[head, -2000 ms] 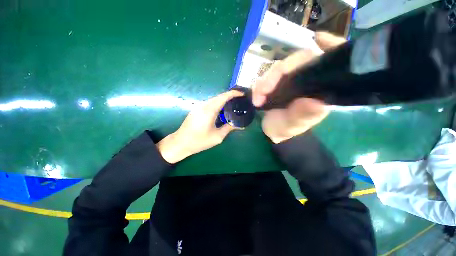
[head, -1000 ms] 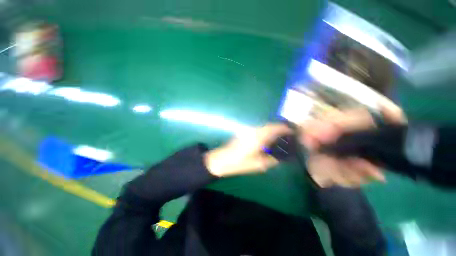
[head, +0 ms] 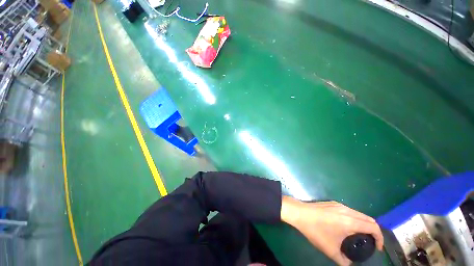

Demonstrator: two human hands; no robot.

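My left hand [head: 332, 228] is bare and shut around a round black unit [head: 358, 247], near the lower right of the view. The unit's dark round face points up. Just right of it stands the screw feeder [head: 436, 241], with a blue side, a white-silver body and a brass-coloured block at its front; the right edge cuts it off. My right hand and the screwdriver are not clearly in view. A small skin-coloured patch shows at the bottom edge, too little to identify.
The green bench [head: 296, 104] runs diagonally up to the left. A red packet [head: 209, 41] lies on it, with a white cord [head: 179, 14] beyond. A blue plastic stool [head: 163, 117] stands beside the bench. Yellow lines [head: 122, 96] mark the floor at left.
The view has swung left and tilted, so my left hand, the unit and feeder now sit at the lower right. The screwdriver and right hand have left clear view; the packet and stool are sharp.
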